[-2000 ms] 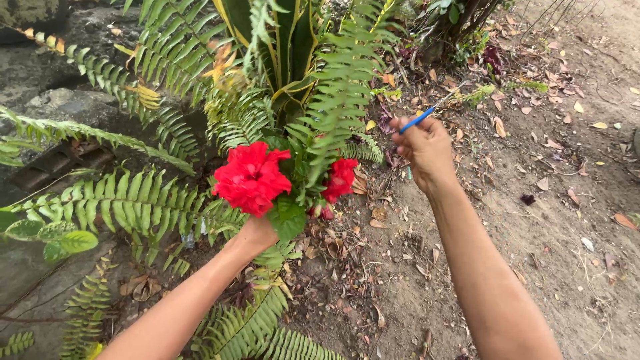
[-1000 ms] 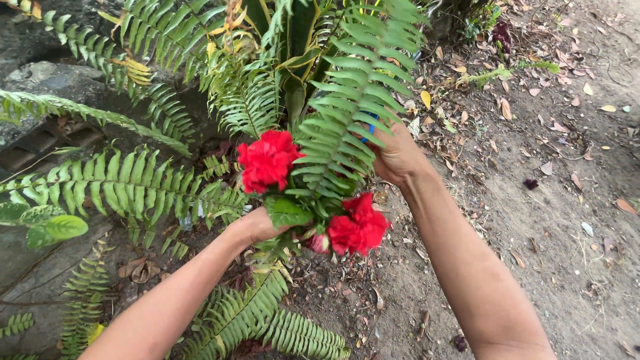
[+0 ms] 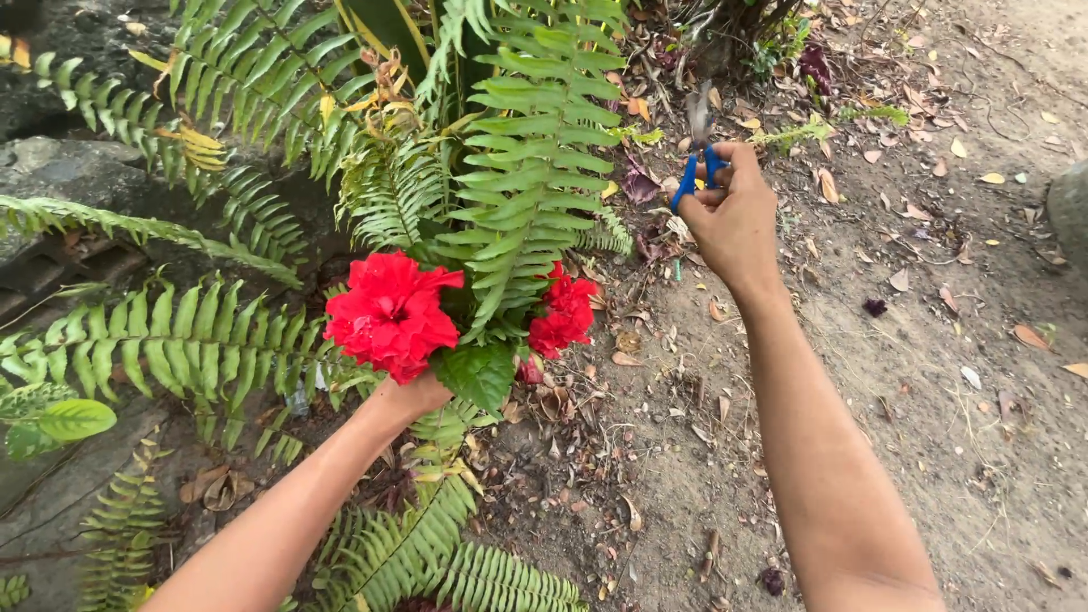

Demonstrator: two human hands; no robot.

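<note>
My left hand (image 3: 418,393) is closed around the base of a bunch of red hibiscus flowers; its fingers are mostly hidden by the blooms. One large red flower (image 3: 394,316) sits above the hand, another (image 3: 563,313) to its right, with a dark green leaf (image 3: 479,374) between them. A long green fern frond (image 3: 535,161) rises over the bunch, overlapping the right flower. My right hand (image 3: 733,204) holds scissors by their blue handles (image 3: 699,177), to the right of the frond. The blades point up and away, blurred, touching no frond.
More fern fronds (image 3: 178,336) spread at the left over grey rocks (image 3: 68,174) and a hollow block (image 3: 64,268). A plant with yellow-edged leaves (image 3: 395,38) stands behind. Dry leaves and twigs litter the soil (image 3: 884,399). A rounded grey object (image 3: 1069,208) is at the right edge.
My right hand was behind the frond beside the bunch one second ago; it is now out to the right with the scissors in plain view. My left hand still holds the flowers.
</note>
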